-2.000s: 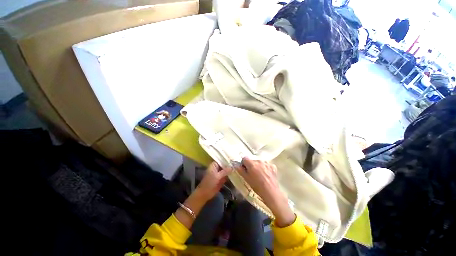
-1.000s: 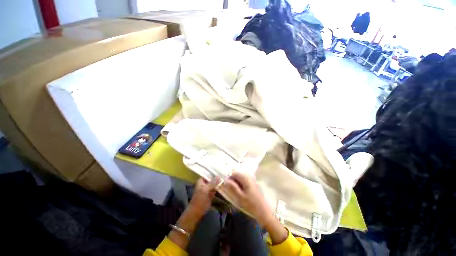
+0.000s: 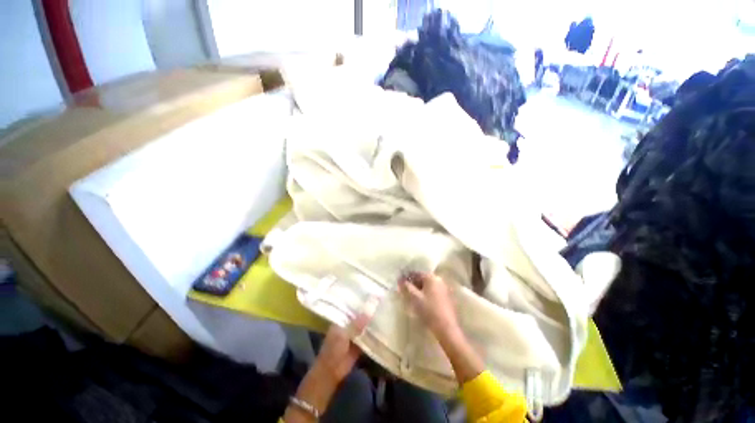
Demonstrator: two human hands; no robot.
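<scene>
The cream jacket (image 3: 381, 248) lies in a thick heap over the yellow table, its stitched edge hanging at the front near my lap. My left hand (image 3: 341, 340) grips that front edge, fingers closed on the cloth. My right hand (image 3: 430, 301) is on the cream panel further in, fingers bent together; a small dark thing shows at the fingertips, too blurred to name. A narrow cream tab (image 3: 534, 390) stands off the edge at the lower right.
A dark phone with a cartoon picture (image 3: 227, 266) lies on the yellow table (image 3: 263, 296) at left. A white panel (image 3: 186, 186) and brown carton (image 3: 62, 206) stand beyond it. Dark garments (image 3: 679, 248) are piled at right; another dark pile (image 3: 464, 74) is behind.
My right hand has moved away from my left, up and inward onto the panel. My left hand stays at the edge. The view has shifted, showing more of the cartons and a red post.
</scene>
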